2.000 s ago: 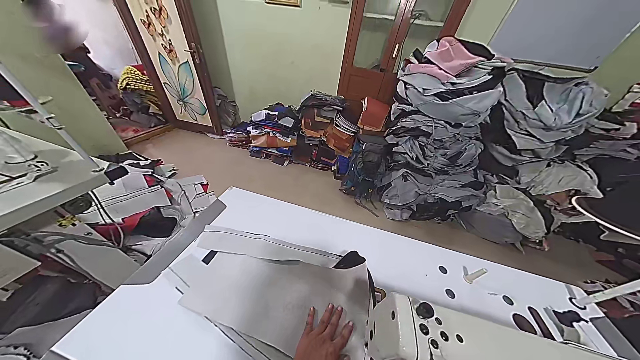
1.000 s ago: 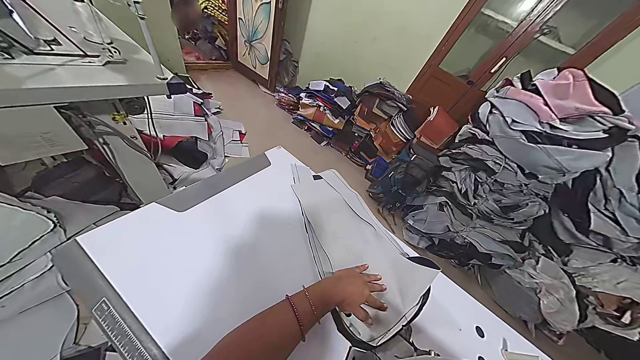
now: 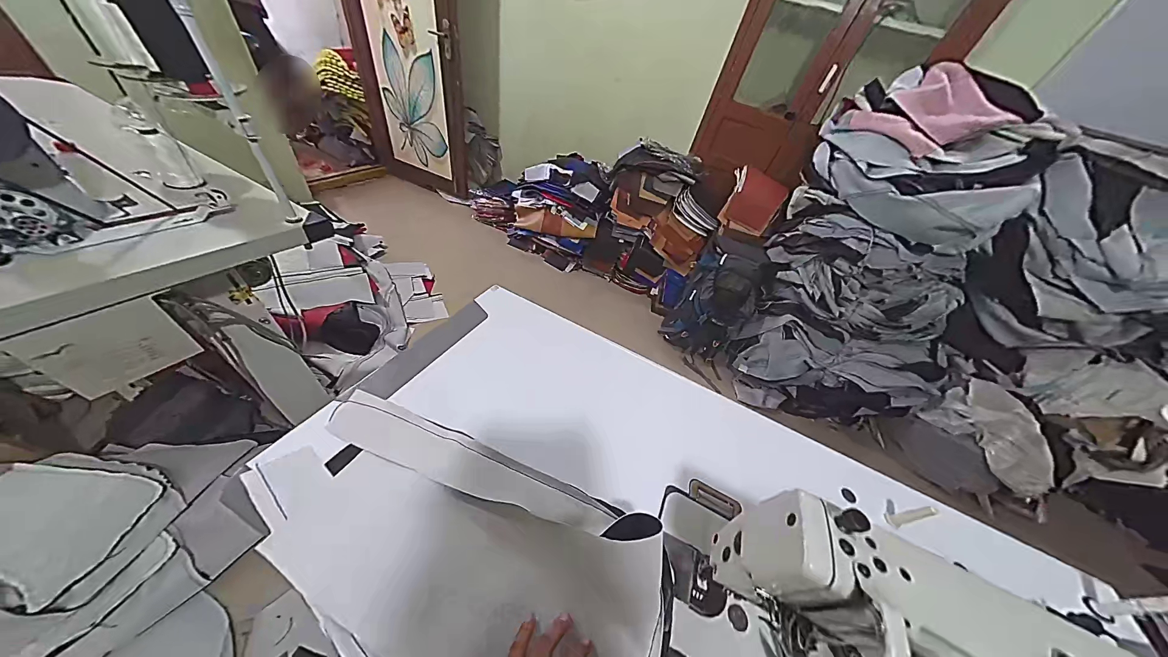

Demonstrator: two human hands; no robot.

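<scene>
Only the fingertips of my left hand point(image 3: 552, 636) show, at the bottom edge. They rest flat on a light grey fabric piece point(image 3: 474, 566) with dark edging, and the rest of the hand is out of frame. A long, narrow flap point(image 3: 456, 456) of the same material lies along its far side and ends in a dark curled edge beside the sewing machine. The white sewing machine point(image 3: 803, 547) stands just right of the fabric, its needle area close to the fabric's right edge. My right hand is out of view.
The fabric lies on a white table point(image 3: 566, 365). Another machine table point(image 3: 164, 265) stands at the left, with stacked grey pieces point(image 3: 82, 529) below. Fabric bundles point(image 3: 639, 210) and a large grey heap point(image 3: 858, 292) are on the floor beyond. A blurred person point(image 3: 290, 91) is near the doorway.
A second ago the fabric pointed away across the table with my left hand and forearm on it; now it spreads toward the left and only fingertips show. The view has shifted.
</scene>
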